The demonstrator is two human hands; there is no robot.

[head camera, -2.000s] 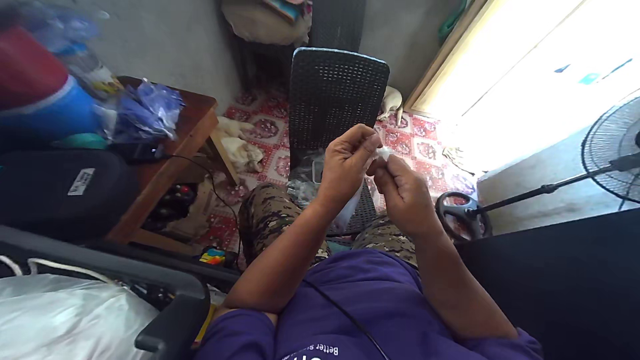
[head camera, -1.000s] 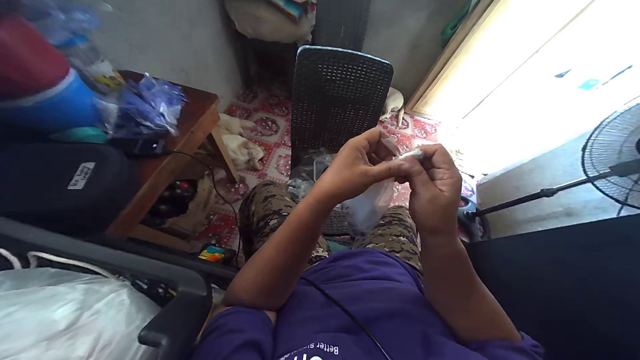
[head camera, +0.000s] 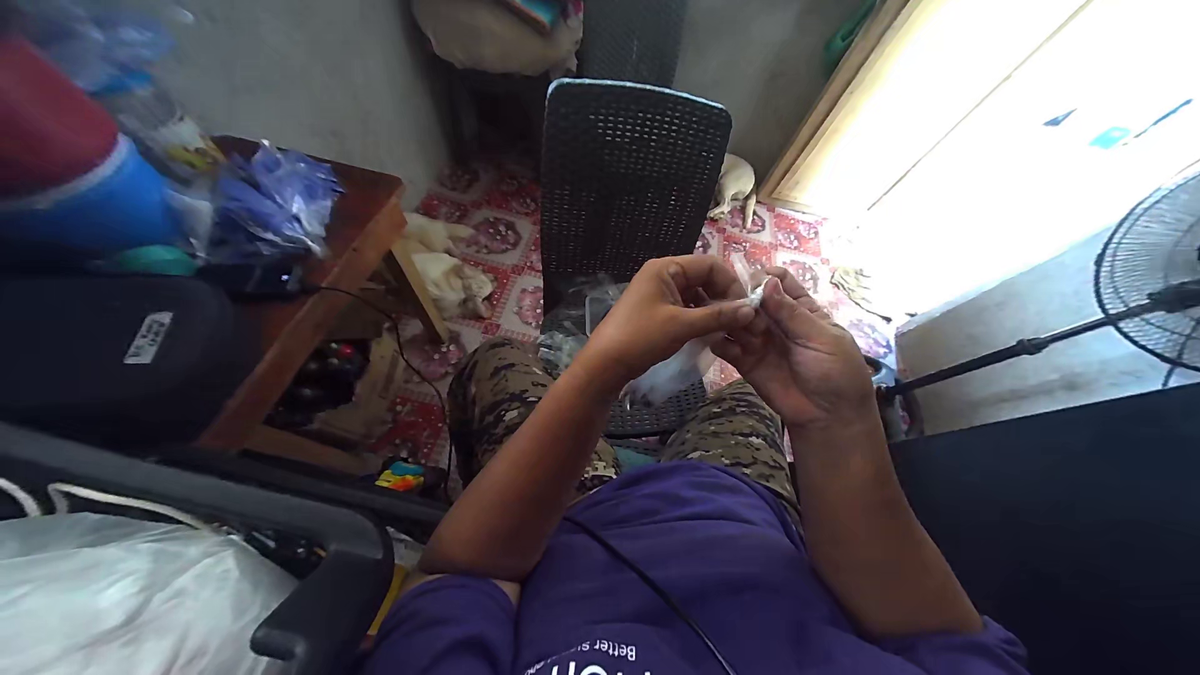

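Note:
Both my hands meet above my lap, in front of a black perforated plastic chair [head camera: 633, 178]. My left hand [head camera: 670, 309] pinches the gathered, whitish end of a clear plastic bag [head camera: 670, 373] between thumb and fingers. My right hand [head camera: 797, 347] grips the same twisted end from the other side, with the thumb close to the left thumb. Below the fingers the bag hangs over the chair seat; what it holds cannot be made out. More clear plastic packaging [head camera: 562, 347] lies on the seat, partly behind my left forearm.
On the left, a wooden table [head camera: 370, 220] bears purple plastic wrapping [head camera: 281, 202] and a black case [head camera: 112, 347]. A white plastic bag [head camera: 122, 600] lies at lower left. A stand fan [head camera: 1158, 272] is at right. Light-furred animals lie on the patterned floor [head camera: 516, 300].
Both hands stay together over the chair seat, and the fingers have shifted on the whitish twisted plastic. The hanging part of the bag remains below them.

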